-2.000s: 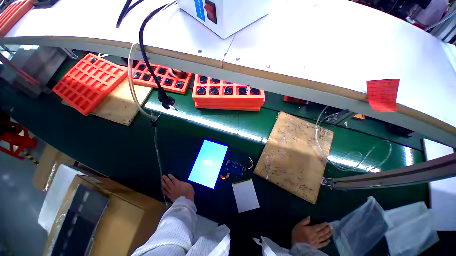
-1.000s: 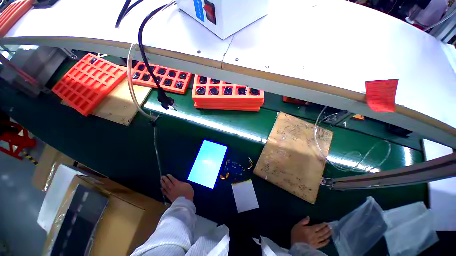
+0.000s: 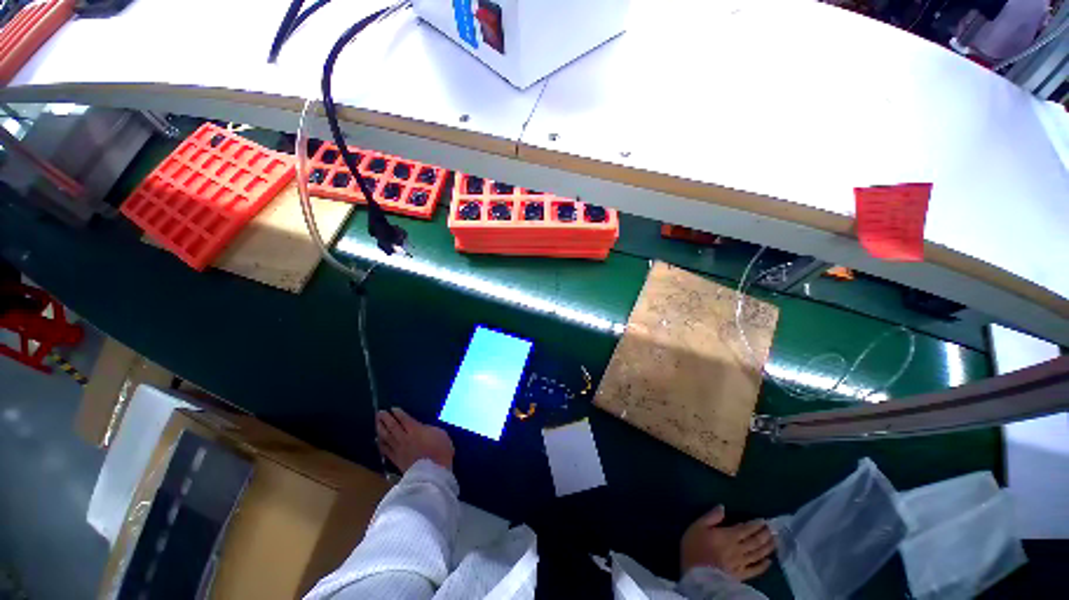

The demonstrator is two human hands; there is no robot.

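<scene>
A display panel (image 3: 487, 383) lies on the green bench mat, glowing light blue-white. A small dark blue circuit board (image 3: 551, 390) lies at its right side, with a yellow-orange spot at its lower left edge. A white flat piece (image 3: 573, 457) lies below the board. My left hand (image 3: 414, 442) rests on the mat left of and below the panel, fingers over or beside a thin cable (image 3: 367, 352); whether it holds the cable is unclear. My right hand (image 3: 728, 546) rests on the mat at the lower right, fingers apart, holding nothing.
A scuffed wooden board (image 3: 689, 366) lies right of the circuit board. Orange-red trays (image 3: 533, 238) stand under the white shelf (image 3: 703, 106). A black power plug (image 3: 385, 230) hangs down. Plastic bags (image 3: 850, 533) lie right, a metal arm (image 3: 914, 406) above them. A cardboard box (image 3: 287, 510) stands lower left.
</scene>
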